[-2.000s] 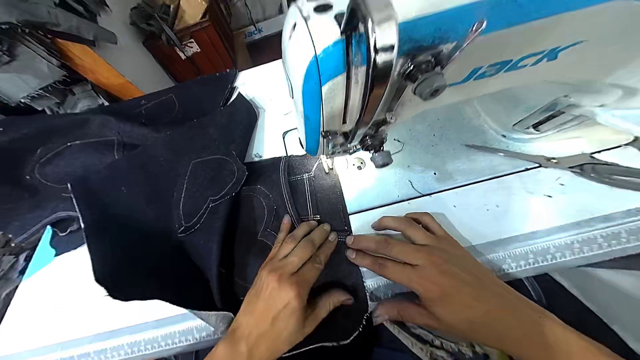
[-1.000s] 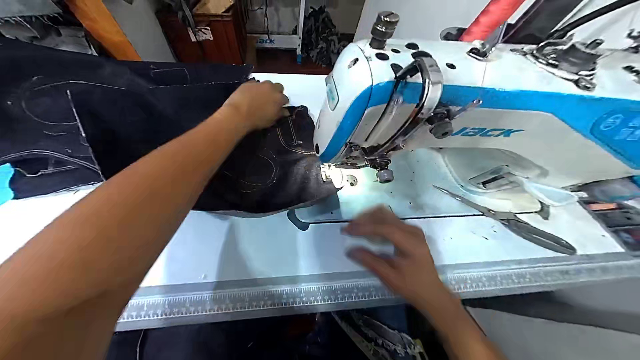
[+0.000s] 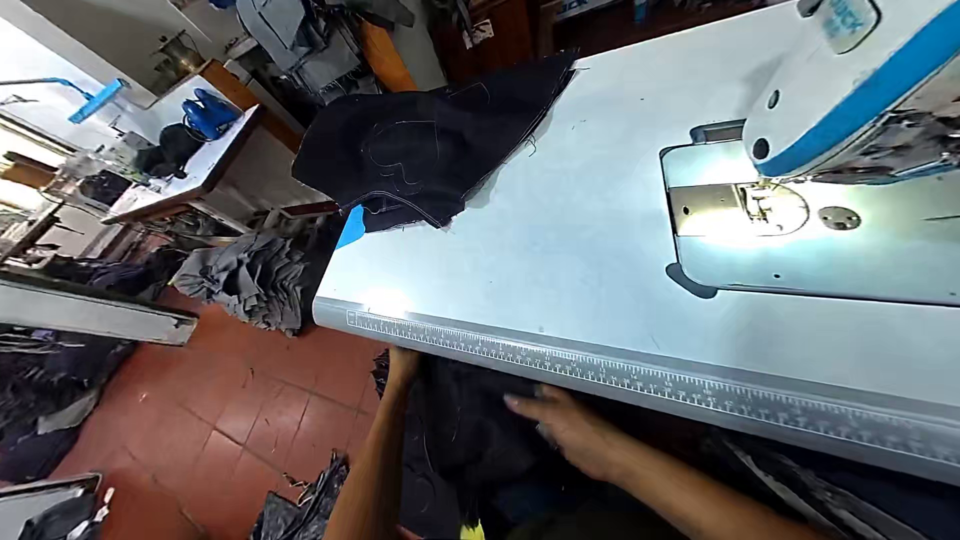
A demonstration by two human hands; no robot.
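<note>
Below the front edge of the sewing table (image 3: 540, 277), my left hand (image 3: 405, 364) reaches down at the side of a dark denim piece (image 3: 480, 424); its fingers are partly hidden by the table edge. My right hand (image 3: 566, 427) is over the same dark cloth, thumb and fingers apart, slightly blurred. On the table's far left part lies dark denim (image 3: 442, 142) with pale stitched outlines. The white and blue sewing machine (image 3: 847, 97) stands at the right, its needle area lit, with no cloth under the presser foot (image 3: 761, 206).
A ruler strip (image 3: 540, 360) runs along the table's front edge. Piled grey cloth (image 3: 255, 277) sits on the red tile floor (image 3: 300, 405). A second work table (image 3: 195, 165) with blue items stands at the left. More dark cloth lies at the lower right.
The view has swung left and down. Both hands have gone from above the table to below its front edge. The dark denim is no longer beside the needle.
</note>
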